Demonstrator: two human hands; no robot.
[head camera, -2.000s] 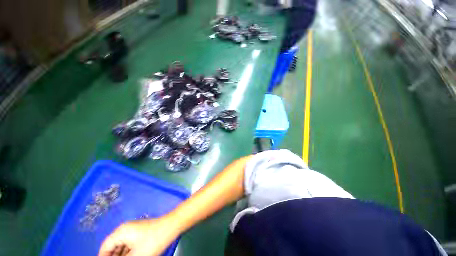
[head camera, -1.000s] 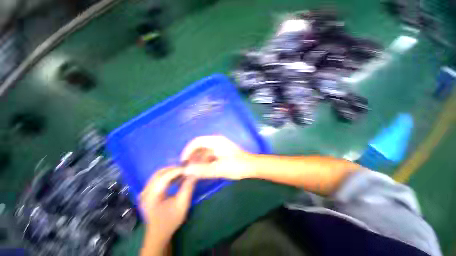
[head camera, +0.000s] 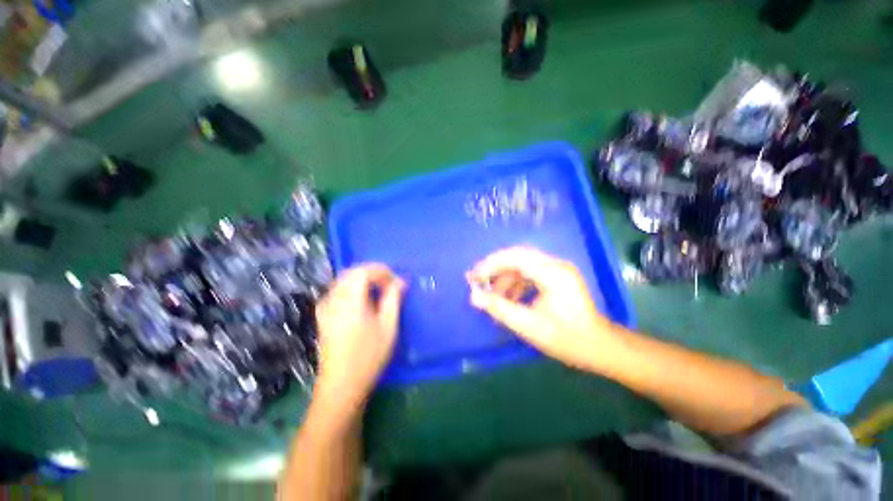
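The blue tray (head camera: 480, 358) lies in front of me. A cluster of tiny shiny rings (head camera: 511, 204) lies in its upper right part. One or two tiny clear pieces (head camera: 427, 283) show near its middle, between my hands. My left hand (head camera: 357, 328) is over the tray's left edge, fingers bent, thumb and finger close together. My right hand (head camera: 543, 298) is over the tray's right half, fingers curled with the fingertips close together and a dark brownish area inside the curl. Blur hides whether either hand holds anything small.
Round wired units are piled left of the tray (head camera: 225, 303) and right of it (head camera: 739, 210), with a clear plastic bag (head camera: 744, 98) on the right pile. Black cylinders (head camera: 524, 44) are spaced along the far side. A light-blue bin (head camera: 852, 377) is at the right edge.
My hands were together over the tray and are now apart, left hand at the left, right hand at the right. The view has turned, bringing the left pile and black cylinders into clearer view.
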